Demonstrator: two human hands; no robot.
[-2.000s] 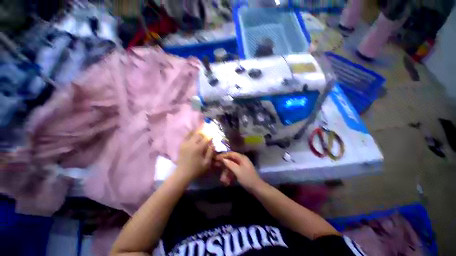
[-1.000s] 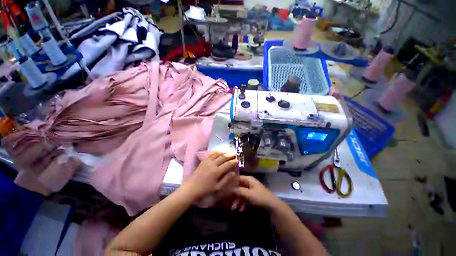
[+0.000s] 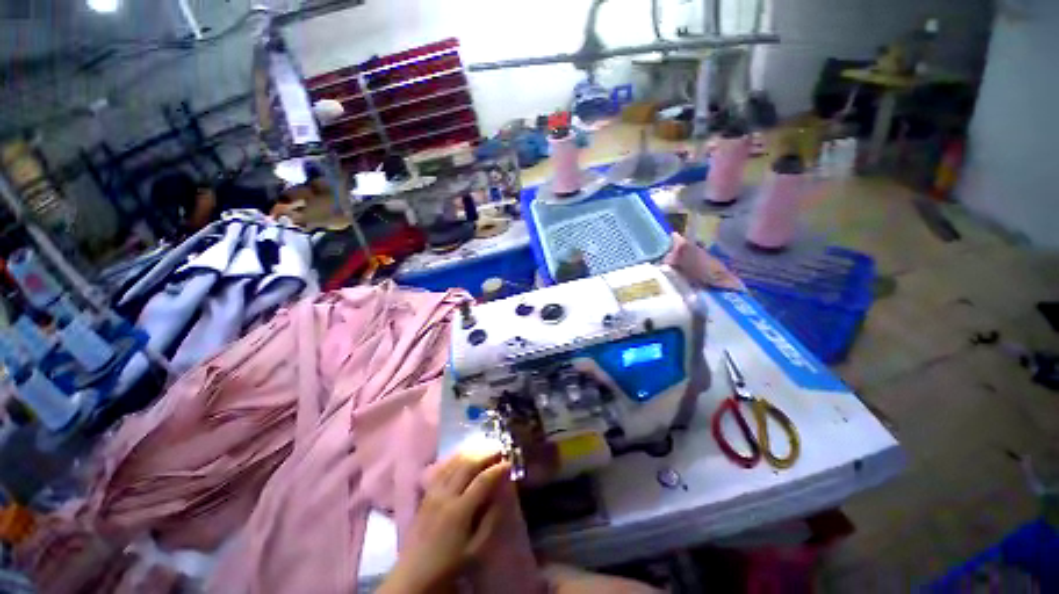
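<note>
My left hand (image 3: 455, 508) lies at the needle area of the white-and-blue overlock machine (image 3: 581, 337), with its fingers on a pink garment piece (image 3: 506, 543). The fingertips are close to the lit presser foot (image 3: 506, 447). The piece hangs down past the table's front edge. A strip of skin at the bottom edge, right of the piece, seems to be my right hand or forearm; it is cut off and its fingers do not show. A large pink fabric pile (image 3: 279, 406) lies left of the machine.
Red-and-yellow scissors (image 3: 755, 432) and a small round metal thing (image 3: 670, 477) lie on the white table (image 3: 813, 447) right of the machine. A pale blue basket (image 3: 604, 236) and pink thread cones (image 3: 772, 209) stand behind. Blue crates (image 3: 801, 304) are at right. White-and-dark garments (image 3: 232, 279) lie back left.
The view has tilted up, showing more of the room. My left hand stays by the needle on the pink piece. My right hand, earlier visible at the piece, has dropped mostly out of the picture.
</note>
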